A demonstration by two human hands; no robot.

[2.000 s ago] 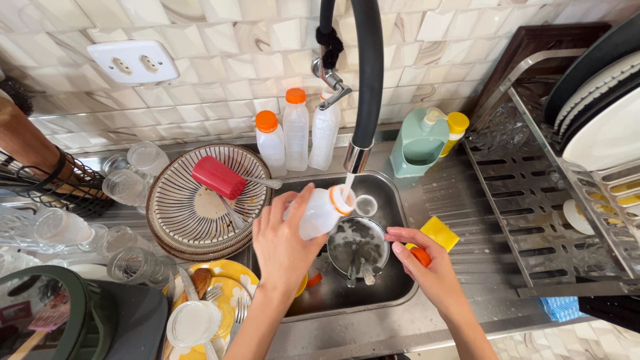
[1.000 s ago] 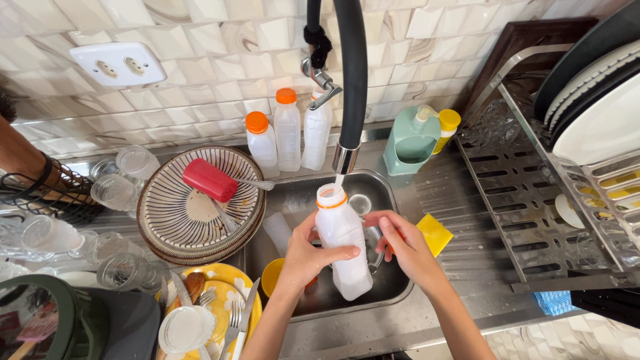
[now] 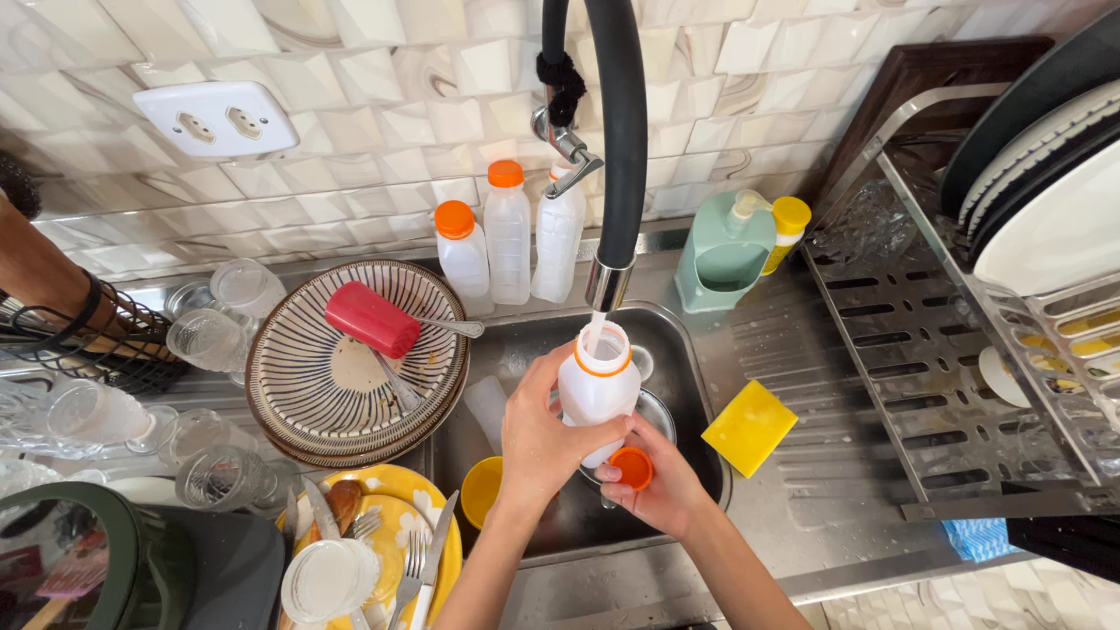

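My left hand (image 3: 547,429) is closed around a white plastic bottle (image 3: 600,389) with an orange ring at its uncapped neck, held upright over the sink. Water runs into its mouth from the faucet spout (image 3: 607,284) just above. My right hand (image 3: 661,490), close beside the bottle's base, holds an orange screw cap (image 3: 631,469). Beneath the hands, the steel sink (image 3: 569,551) contains a yellow cup (image 3: 481,492) and a metal pot (image 3: 654,416), partly hidden by the bottle. A yellow sponge (image 3: 750,427) lies on the drainboard to the right.
Several white bottles (image 3: 507,236) stand behind the sink. Stacked striped plates (image 3: 289,376) holding a red cup (image 3: 372,319), glasses (image 3: 207,339) and yellow plates with cutlery (image 3: 446,525) are at left. A green soap dispenser (image 3: 722,254) and a metal dish rack (image 3: 954,341) stand at right.
The bottle was tipped under the faucet two seconds ago and now stands upright, with its mouth beneath the stream. My right hand has come in toward the bottle's base with the orange cap.
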